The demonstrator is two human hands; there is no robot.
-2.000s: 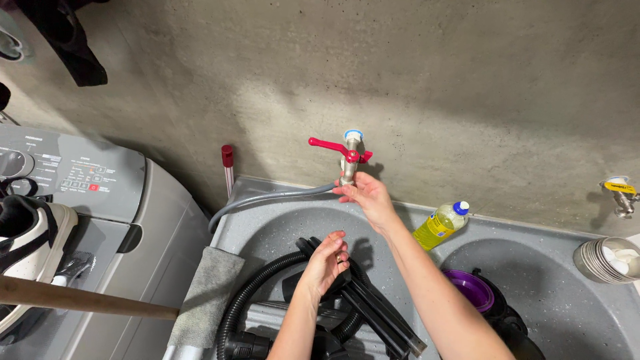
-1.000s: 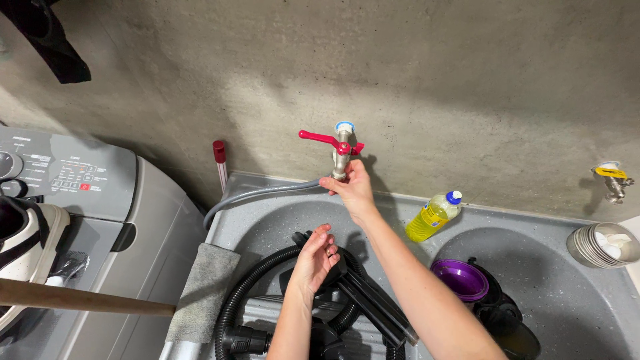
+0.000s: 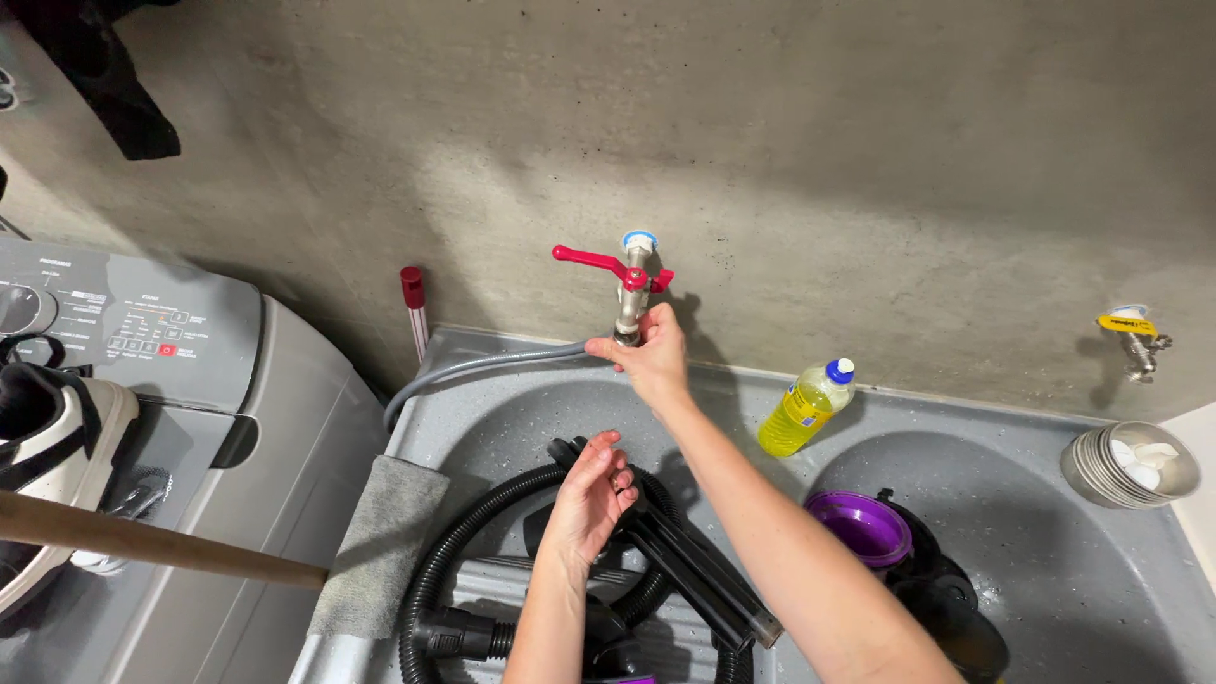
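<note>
My right hand [image 3: 651, 351] grips the fitting where a grey hose [image 3: 494, 361] meets the metal wall tap [image 3: 634, 299], thumb on the left and fingers behind. The tap has red handles, the longer one pointing left. Below it my left hand [image 3: 594, 494] hovers over the double sink [image 3: 589, 394], fingers half curled and holding nothing. Under that hand lie a black corrugated vacuum hose [image 3: 456, 532] and black tubes [image 3: 698, 570]. A purple-rimmed black container [image 3: 860, 527] sits in the right basin.
A yellow detergent bottle [image 3: 806, 408] stands on the sink's back ledge. Stacked metal bowls [image 3: 1111, 465] and a yellow-handled tap [image 3: 1130, 332] are at right. A grey cloth [image 3: 380, 546] drapes over the left edge, beside a wooden pole [image 3: 161, 541] and a washing machine [image 3: 313, 456].
My right hand stays at the hose fitting under the tap, with its grip slightly shifted. My left hand remains raised over the basin.
</note>
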